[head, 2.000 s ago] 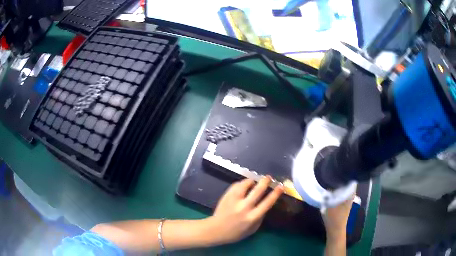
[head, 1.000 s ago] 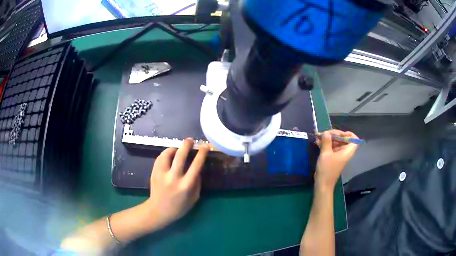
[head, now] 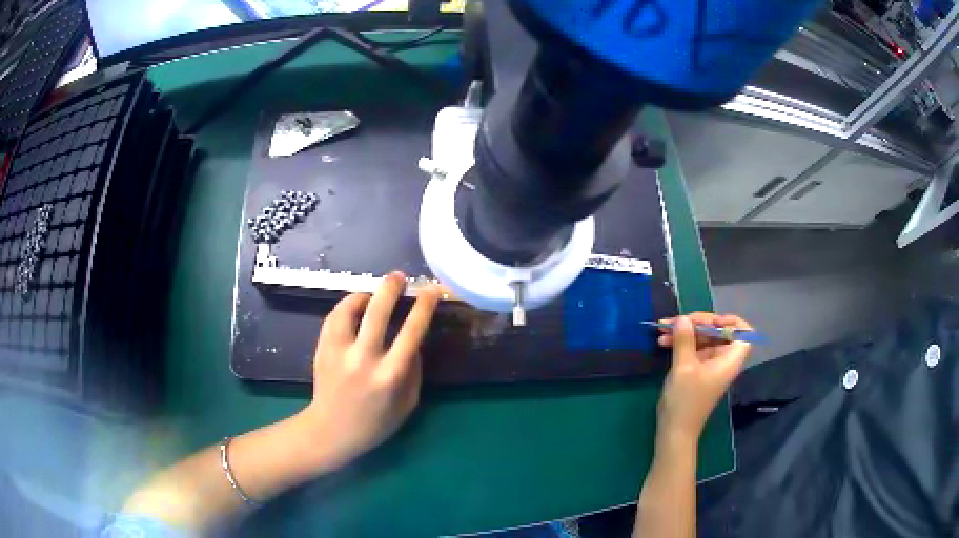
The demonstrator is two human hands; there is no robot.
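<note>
A long narrow strip fixture lies across the black mat, its middle hidden under the white ring light of the microscope. Its right end shows beyond the ring. My left hand rests at the strip's near edge, fingertips on it left of the ring, fingers spread. My right hand holds a slim pointed tool, tweezers or a pen, with its tip at the right edge of the blue pad. A pile of small dark-and-silver components lies on the mat above the strip's left end.
A tall stack of black blister trays stands at left with a component cluster on top. A silver-grey tapered piece lies at the mat's far edge. The microscope's black barrel rises over the mat. A bright monitor stands behind.
The view has swung right since the first frame. My right hand has come out from behind the ring light, and its tool tip has since moved from the strip's right end down beside the blue pad.
</note>
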